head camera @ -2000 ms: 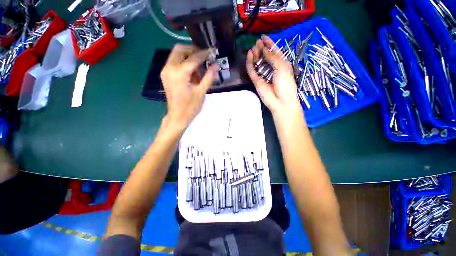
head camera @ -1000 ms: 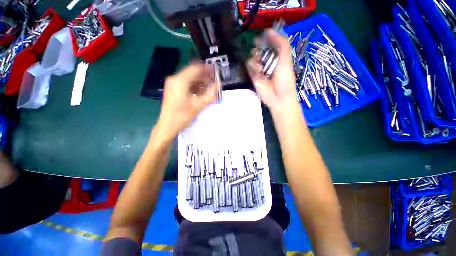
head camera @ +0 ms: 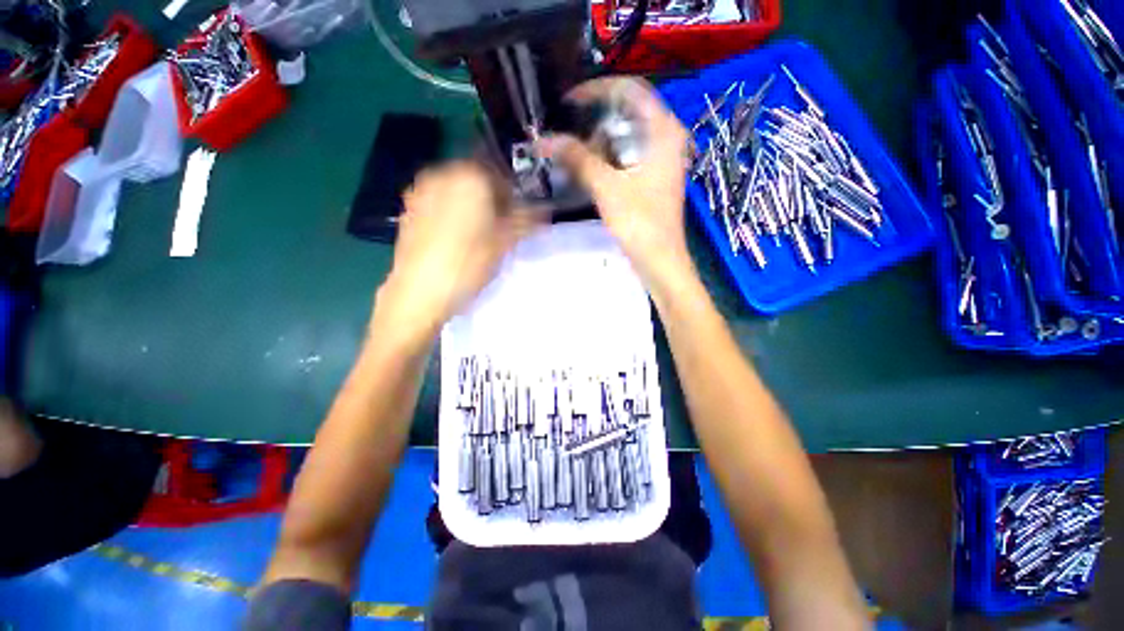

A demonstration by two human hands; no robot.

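The white tray (head camera: 549,302) lies at the table edge in front of me, its lower half lined with slim silver metal pins (head camera: 542,475). The dark bench press (head camera: 499,31) stands beyond it, with a small silver fixture (head camera: 533,170) low on it. My right hand (head camera: 635,154) is at the right of the fixture, curled around a bunch of pins, its fingertips close to the fixture. My left hand (head camera: 456,228) is blurred, just left of the fixture above the tray's far end; whether it holds a pin cannot be seen.
A blue bin (head camera: 770,298) of loose pins is right of the press. Long blue bins (head camera: 955,222) stand far right. Red bins (head camera: 234,121) and clear boxes (head camera: 80,222) are at upper left. A flat black object (head camera: 397,173) lies left of the press. A person's dark sleeve (head camera: 80,493) shows lower left.
My right hand has moved left to the fixture, bringing its pins away from the blue bin's edge. My left hand was at the fixture, then drew back towards me and stays slightly left of it.
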